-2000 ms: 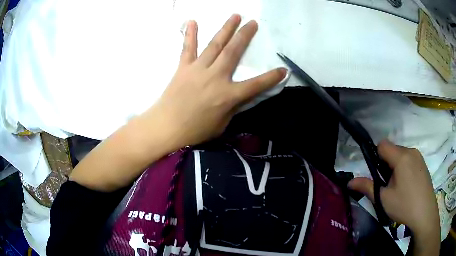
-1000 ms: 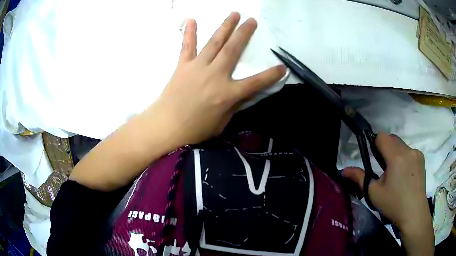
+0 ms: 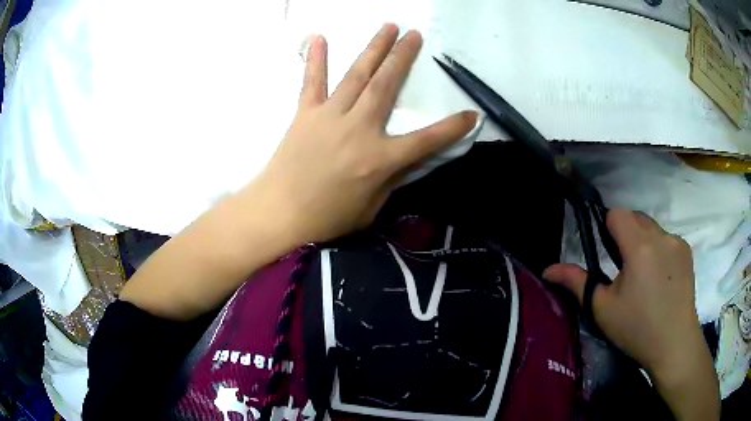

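Observation:
A large white fabric piece [image 3: 165, 107] lies over the left and middle of the pale tabletop; its outline is hard to tell from the table. My left hand [image 3: 346, 140] lies flat on the fabric with fingers spread, the thumb at the fabric's right edge. My right hand [image 3: 646, 284] grips the loop handles of long black shears [image 3: 527, 136]. The shears point up and left over the table's front edge, their tips right of my left fingers and above the thumb. The blades are nearly closed. No cloth is visible between them.
A tan printed card [image 3: 716, 70] stands at the table's right edge. More white cloth [image 3: 675, 222] lies below the table at right. A brown taped board or box [image 3: 99, 271] and white cloth are at lower left. Grey machine parts show at the top right corner.
The shears have moved up and left, and their tips are now past my left thumb. The blades opened slightly, then nearly closed. My left hand stays almost still.

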